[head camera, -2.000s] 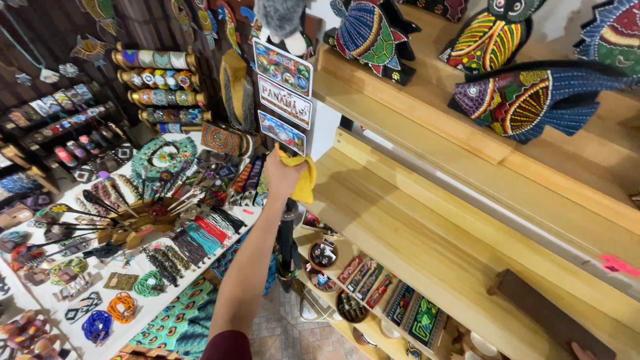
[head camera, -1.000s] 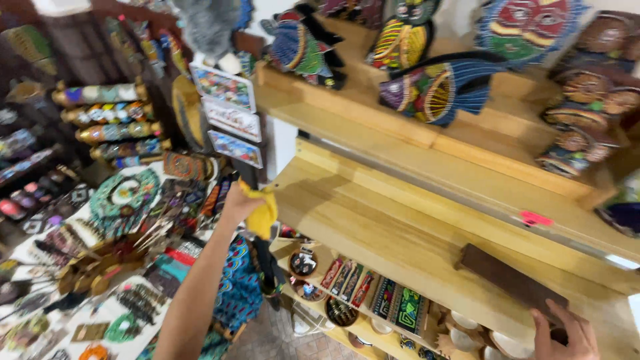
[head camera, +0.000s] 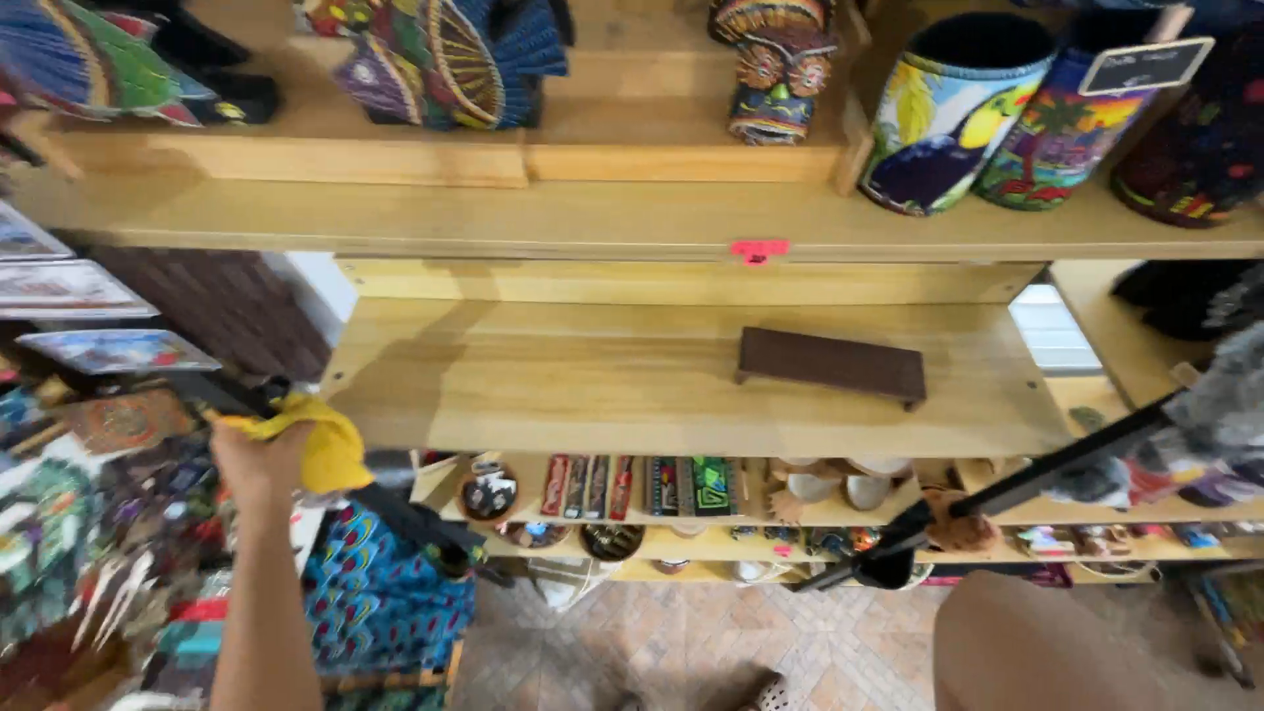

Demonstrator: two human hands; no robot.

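Observation:
My left hand is closed around a yellow cloth, beside a black post at the left end of the wooden shelf. On the right half of that shelf a low dark brown wooden riser stands on its short legs, with no hand on it. At the bottom right is a blurred, rounded patch of bare skin, which looks like part of my right hand or arm; its fingers cannot be made out.
The upper shelf holds painted carved figures, an owl-like carving and printed can sleeves. Bowls and boxed crafts fill lower shelves. A jewellery table lies left; a black pole slants at the right.
My right hand, at the end of the brown riser a second ago, is now away from it. My left hand still holds the yellow cloth by the post. The view has swung right.

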